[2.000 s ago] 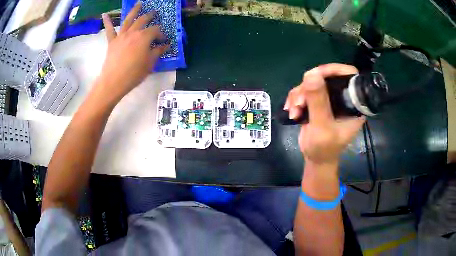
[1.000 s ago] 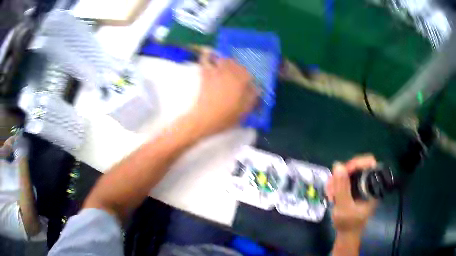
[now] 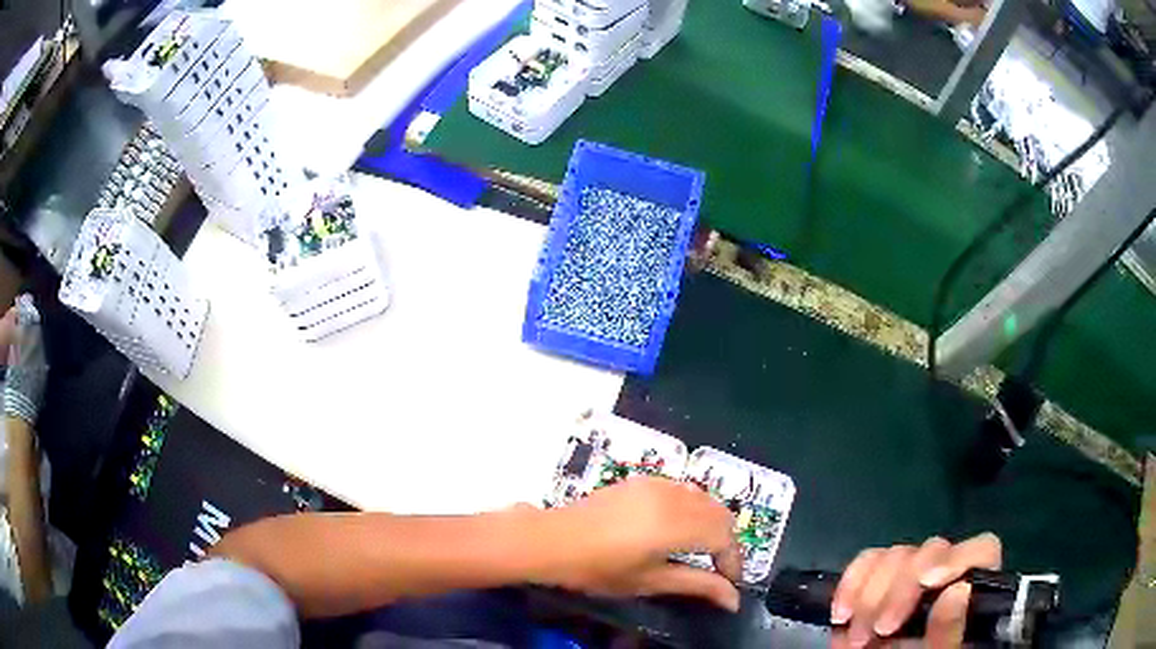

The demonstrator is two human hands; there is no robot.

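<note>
Two white housings with green circuit boards lie side by side, open side up, on the dark bench; the left housing is partly covered by my left hand, the right housing less so. My left hand is over their lower part, fingertips bent down near the right housing's lower edge; whether it pinches a screw I cannot tell. My right hand is wrapped around the black electric screwdriver, held nearly level to the right, its front end close to my left fingertips. The blue screw bin lies above the housings.
Stacked white housings stand at the left and on the green surface at the top. A white sheet covers the bench's left part. A grey metal post and black cable are at the right. Another person's arm shows at the left edge.
My left hand has left the screw bin and moved down to the housings. The screwdriver's front end is now near my left fingertips. The view has turned and shifted left.
</note>
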